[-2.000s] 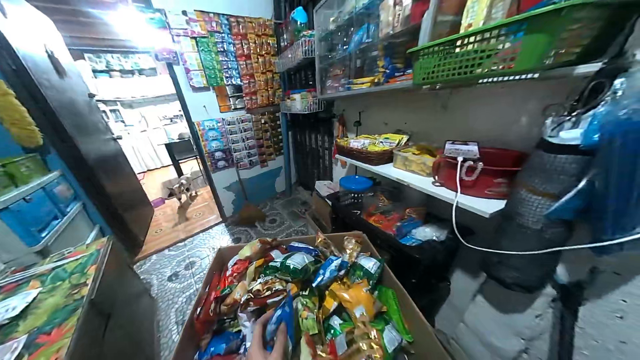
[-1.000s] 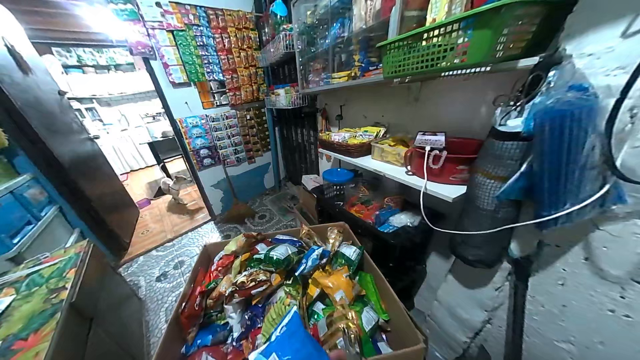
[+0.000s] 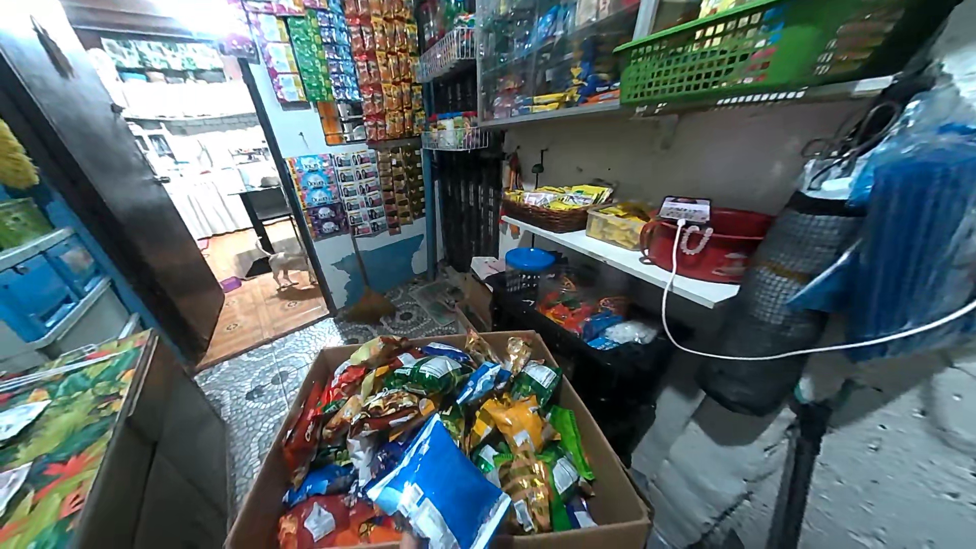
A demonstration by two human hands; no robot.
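Note:
A cardboard box [image 3: 602,496] full of shiny snack packets fills the lower middle of the view. Over its near edge a blue snack bag [image 3: 446,484] stands tilted, with a fingertip of one hand [image 3: 410,540] showing at its lower edge; the rest of that hand is hidden or below the frame, and which hand it is cannot be told. Around the bag lie an orange-yellow packet [image 3: 518,423], green packets [image 3: 431,374] and a red packet [image 3: 305,431]. The other hand is not in view.
At left stands a box with a leafy printed top [image 3: 69,427]. A white shelf [image 3: 625,259] holds a wicker basket [image 3: 553,213] and a red tub [image 3: 717,244]. Below is a dark container [image 3: 518,305]. A broom [image 3: 370,305] leans by the doorway, where a small animal [image 3: 286,263] stands.
Two seconds ago a hand reached among the packets with its fingers on a blue one; now the blue bag is raised above the pile at the box's near side.

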